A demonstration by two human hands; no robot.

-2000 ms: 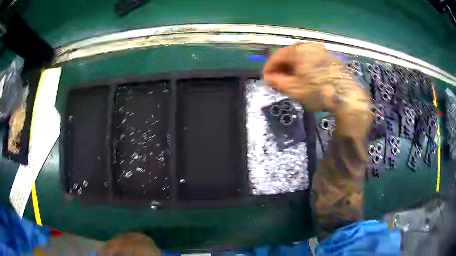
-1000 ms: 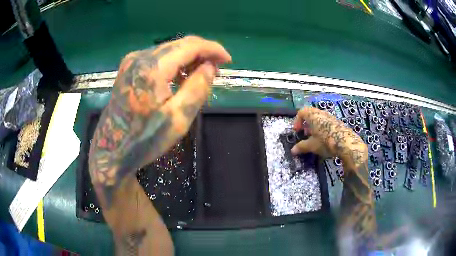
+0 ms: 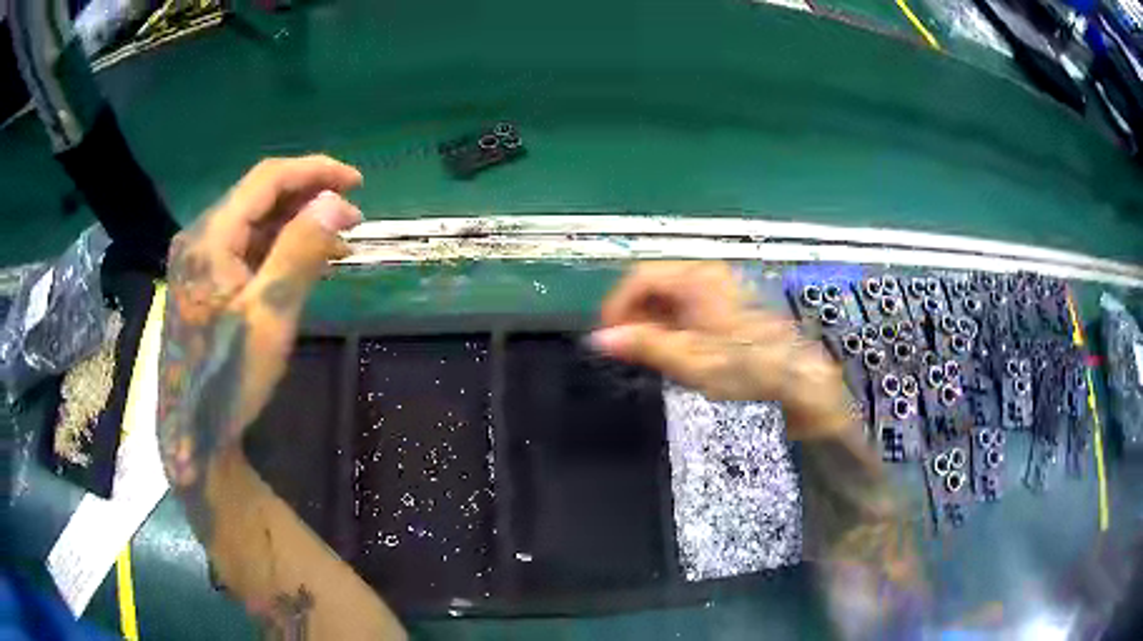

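My left hand [image 3: 257, 269] is raised at the left over the tray's upper left corner, near the pale rail. Its thumb and fingers are curled but apart, with nothing visible in them. My right hand [image 3: 708, 344] is blurred over the third tray compartment and the edge of the white heap. It pinches a black lens plate [image 3: 617, 367], hard to make out against the black tray [image 3: 583, 476]. The rightmost compartment holds a heap of small white pieces [image 3: 736, 495]. The second holds scattered tiny bits [image 3: 426, 482]. A black triple-lens plate [image 3: 483, 150] lies on the green conveyor.
Many black lens plates [image 3: 946, 376] lie on the bench at the right. The pale rail [image 3: 752, 244] runs behind the tray. At the left are a black post [image 3: 113, 188], a clear bag [image 3: 57, 313], cream pieces [image 3: 88, 401] and white paper [image 3: 107, 538].
My left hand has moved left and down, away from the rail. My right hand has moved left, and the plate is gone from the white heap. A triple-lens plate now shows on the conveyor.
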